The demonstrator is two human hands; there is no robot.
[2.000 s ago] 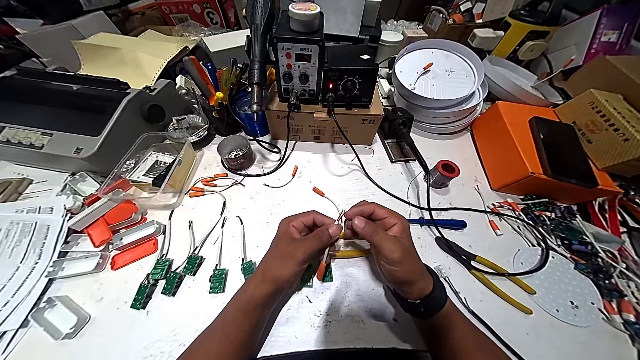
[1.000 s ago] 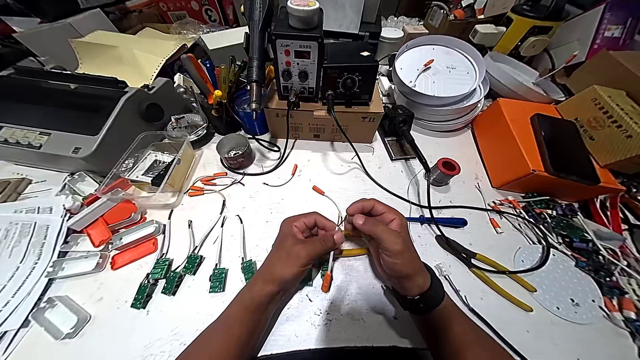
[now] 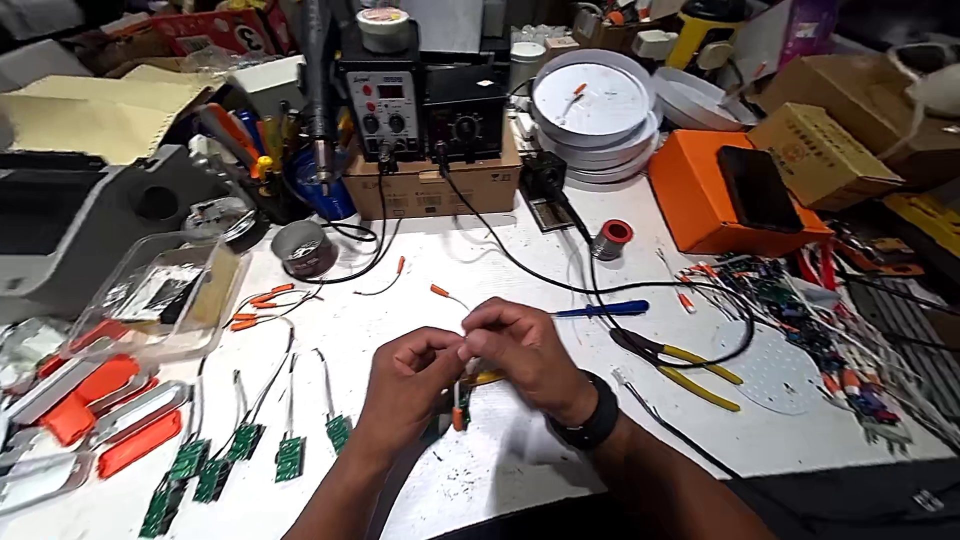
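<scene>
My left hand (image 3: 416,379) and my right hand (image 3: 521,352) meet at the fingertips over the white table, both pinching thin wires. One wire runs up from the fingers to an orange connector (image 3: 440,291). Another orange connector (image 3: 457,418) hangs just below the fingertips. A green circuit board and yellow tool handles (image 3: 487,376) lie partly hidden beneath my hands. To the left, several green circuit boards with wires, one of them a board (image 3: 289,459), rest on the table. A loose wire with an orange end (image 3: 400,265) lies farther back.
Pliers with yellow handles (image 3: 701,386), a blue screwdriver (image 3: 622,308) and a solder spool (image 3: 612,240) are on the right, crossed or neighboured by a black cable. A soldering station (image 3: 384,112) stands behind. A plastic box (image 3: 161,296) and orange casings (image 3: 139,446) sit left.
The orange connector below my fingers has shifted and now hangs nearly straight down. Both hands stay together, with small finger movements at the wires.
</scene>
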